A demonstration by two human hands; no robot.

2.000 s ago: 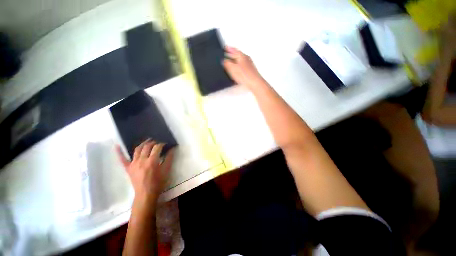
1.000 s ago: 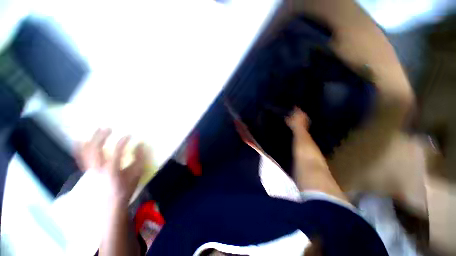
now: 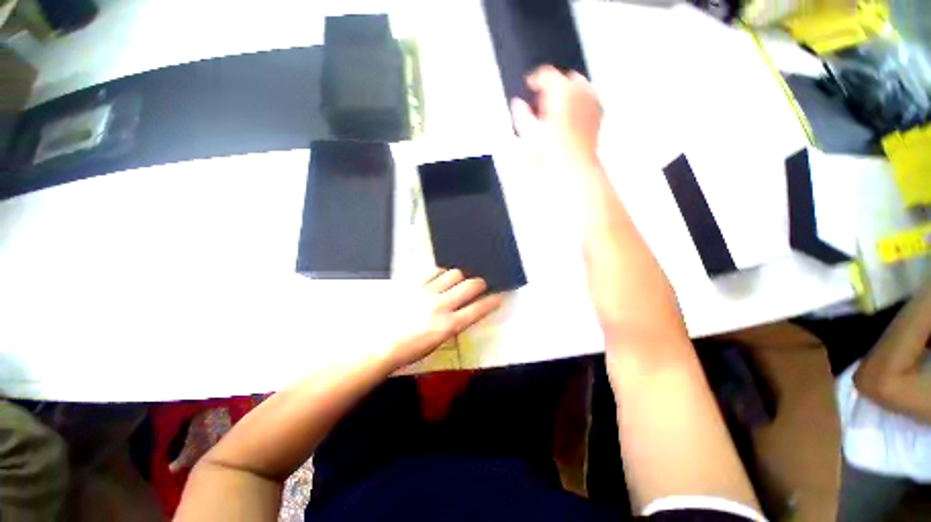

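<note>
A black box lies on the white table in front of me. The fingertips of my left hand rest on its near end, slightly apart; the thumb is hard to make out. My right hand is further back, with fingers and thumb at the near end of another black box piece, which the picture's top edge cuts off. A third black box lies left of the first. Behind it stands a taller black block or stack. Whether the pieces are bases or lids I cannot tell.
A black strip runs along the back left, with a clear-wrapped item on it. Black-sided boxes with washed-out white tops stand at right. Yellow packages lie far right, near a person's arm. An open carton is below the table.
The view has swung back from the carton to the table. My right hand has come up from the carton area to a black piece at the back. My left hand now touches a box.
</note>
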